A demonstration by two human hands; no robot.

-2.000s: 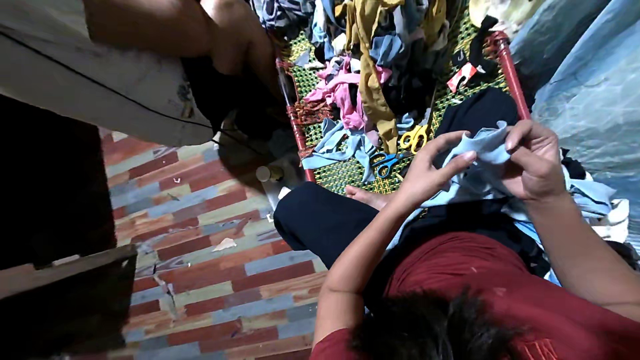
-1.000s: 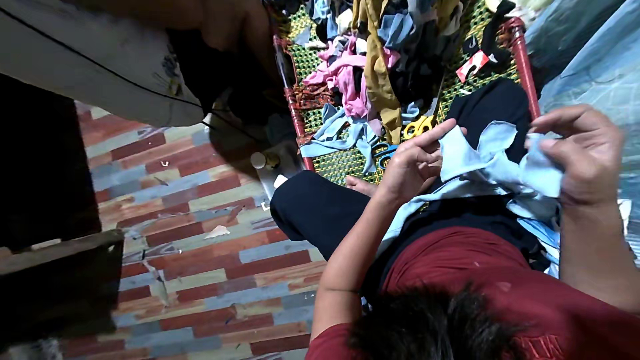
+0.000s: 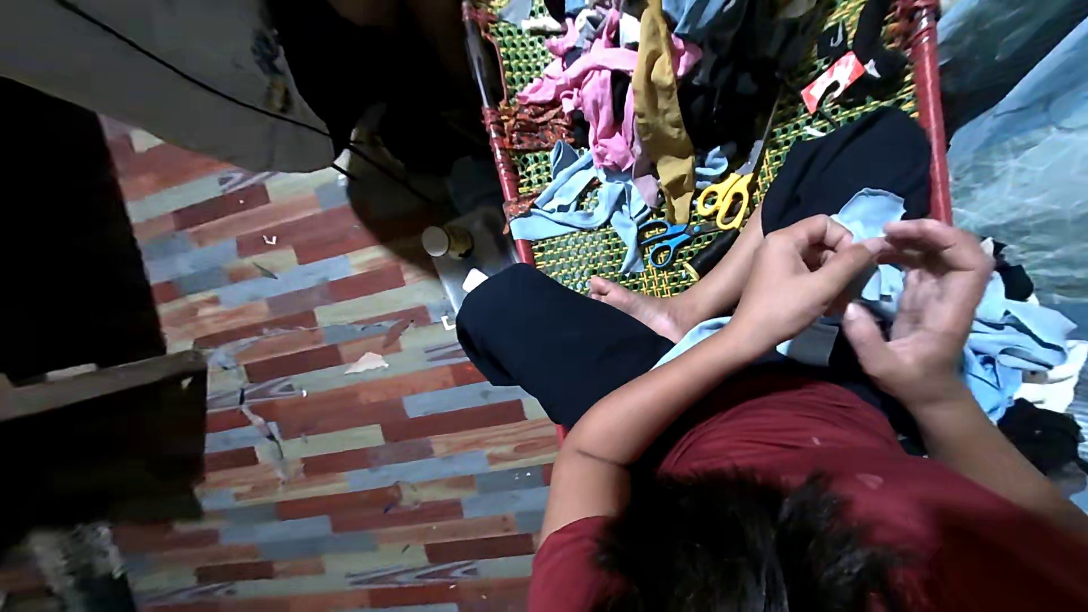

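Observation:
Above my lap, my left hand (image 3: 799, 276) has its thumb and fingers closed on a light blue piece of fabric (image 3: 871, 212), whose top edge rises above the fingertips. My right hand (image 3: 926, 306) is close beside it, its fingers curved and its thumb apart; whether its fingertips touch the cloth is unclear. More light blue fabric lies over my lap, partly hidden by my arm. In front of my crossed legs, blue-handled scissors (image 3: 667, 242) and yellow-handled scissors (image 3: 727, 201) rest on the woven surface, near a mustard cloth strip (image 3: 663, 110).
Pink fabric strips (image 3: 595, 93) and dark scraps heap on the red-framed woven cot (image 3: 586, 255). Light blue scraps (image 3: 1011, 331) lie at my right. A red and white packet (image 3: 833, 82) is near the cot's right rail. A small round container (image 3: 436, 241) stands left of the cot.
The blue fabric was spread between my hands one second ago; now it is bunched at my left fingertips. My right hand has moved left, close to my left hand.

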